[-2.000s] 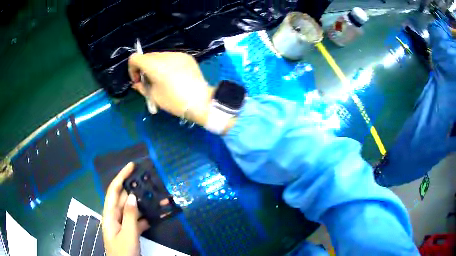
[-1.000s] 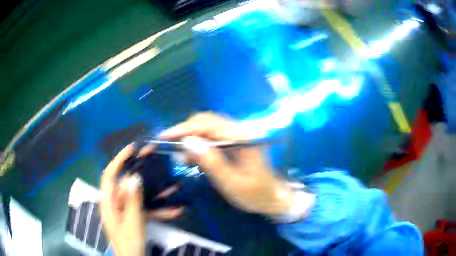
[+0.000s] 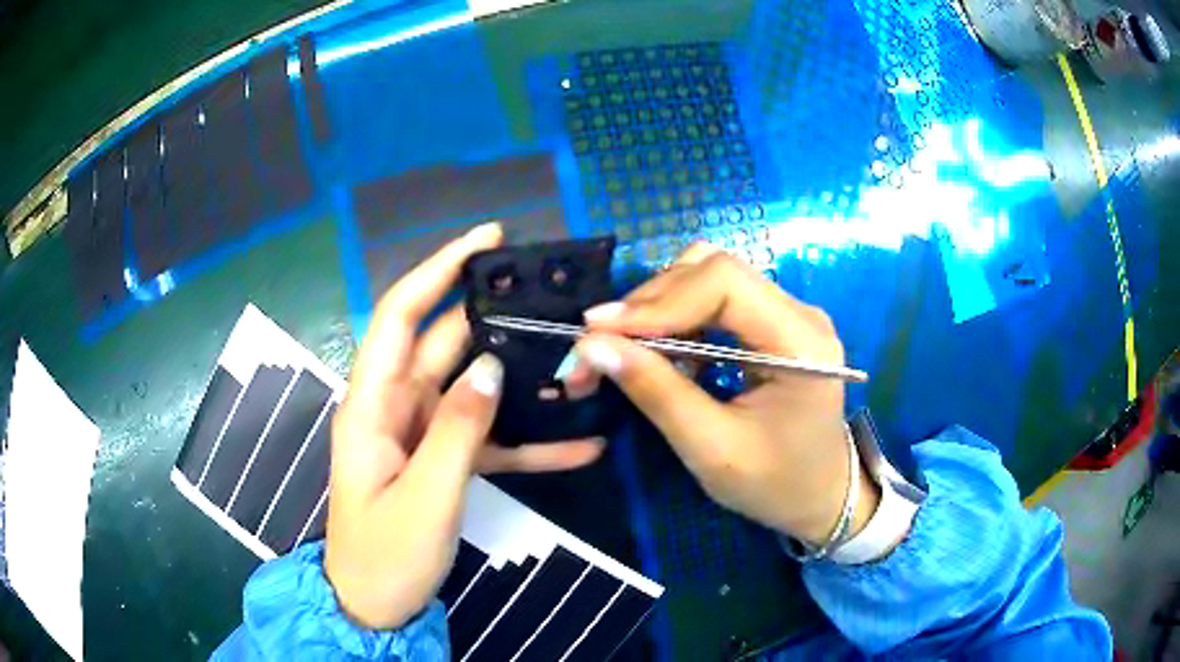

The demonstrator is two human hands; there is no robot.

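Note:
My left hand (image 3: 412,414) holds the black plastic housing (image 3: 537,317) by its left and lower edges, with its round openings toward the top. My right hand (image 3: 725,375) grips slim silver tweezers (image 3: 725,351) between thumb and fingers. The tweezers' tip rests on or just above the housing's left side, below the upper left opening. Whether a small piece is at the tip is too small to tell. Ring gaskets (image 3: 663,129) lie in a grid on blue film behind the housing.
Black strips (image 3: 201,181) lie at upper left, a dark rectangular sheet (image 3: 453,201) behind my left hand. White-backed strip sheets (image 3: 265,433) and white paper (image 3: 45,491) lie near left. A tub (image 3: 1022,26) and small bottle (image 3: 1128,39) stand upper right, beyond shiny blue film (image 3: 990,278).
My right hand has come from the far black plastic to the housing, with the tweezers across it. My left hand and the housing sit higher and further right in view. The camera view has shifted.

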